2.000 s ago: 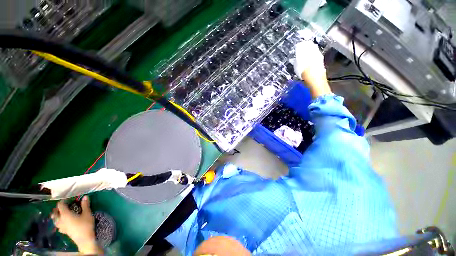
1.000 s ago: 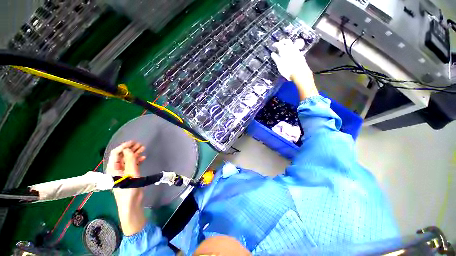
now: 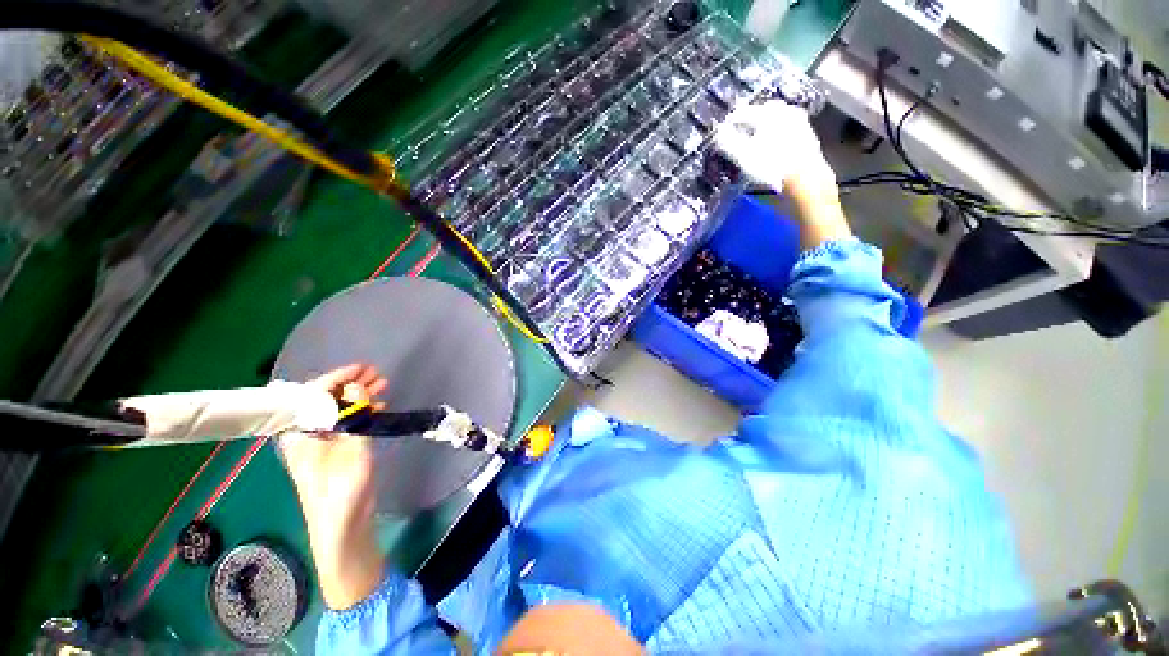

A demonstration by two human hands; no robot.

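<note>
My left hand is bare and lies over the round grey disc, palm partly up, with nothing visible in it; the white-wrapped cable crosses in front and hides part of it. My right hand, in a white glove, is over the upper right part of the clear blister tray. Its fingertips point down among the pockets, and whether they hold a part cannot be told. The perforated screw plate, with dark specks heaped on it, and a small black round housing lie at the lower left.
A blue bin with small black parts and a crumpled white cloth stands below the tray. A black and yellow cable hangs across the upper left. A grey machine with black wires stands at the right.
My left hand has moved from beside the screw plate up to the grey disc, uncovering the housing. My gloved right hand has shifted slightly along the upper right of the tray.
</note>
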